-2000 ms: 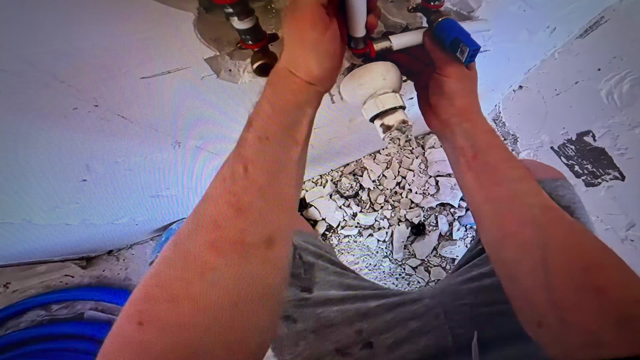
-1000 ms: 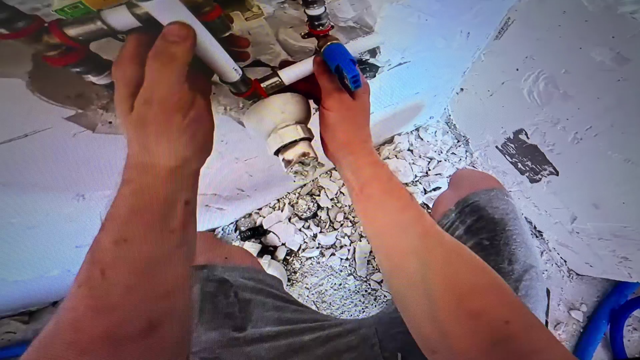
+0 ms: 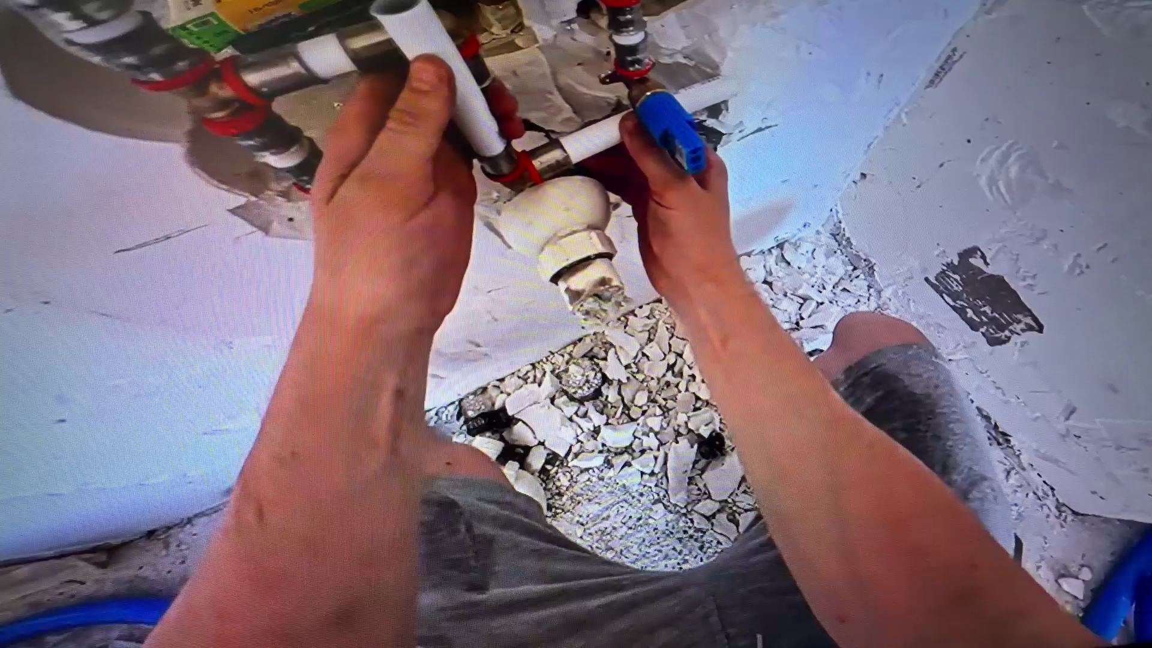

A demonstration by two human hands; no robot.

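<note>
My left hand (image 3: 396, 189) is at a white pipe (image 3: 441, 76) with an open upper end, its thumb against the pipe's side; its fingers go out of sight behind. That pipe runs down into a metal press fitting (image 3: 513, 166) with a red ring. From the fitting a second white pipe (image 3: 594, 135) extends right. My right hand (image 3: 675, 189) is around this pipe, beside a blue valve handle (image 3: 670, 130); most of its fingers are hidden. Between the hands, a cream plastic drain trap (image 3: 558, 216) points down, its lower opening stuffed with crumpled clear material.
More pipes with metal fittings and red rings (image 3: 238, 94) stand at upper left, near a green and orange package (image 3: 234, 22). Broken rubble (image 3: 621, 405) covers the floor between my knees. White walls (image 3: 135, 360) meet in a corner. Blue hose (image 3: 90, 616) lies at lower left.
My left hand is now on the left side of the white pipe, with its thumb up. The view has shifted left since the oldest frame.
</note>
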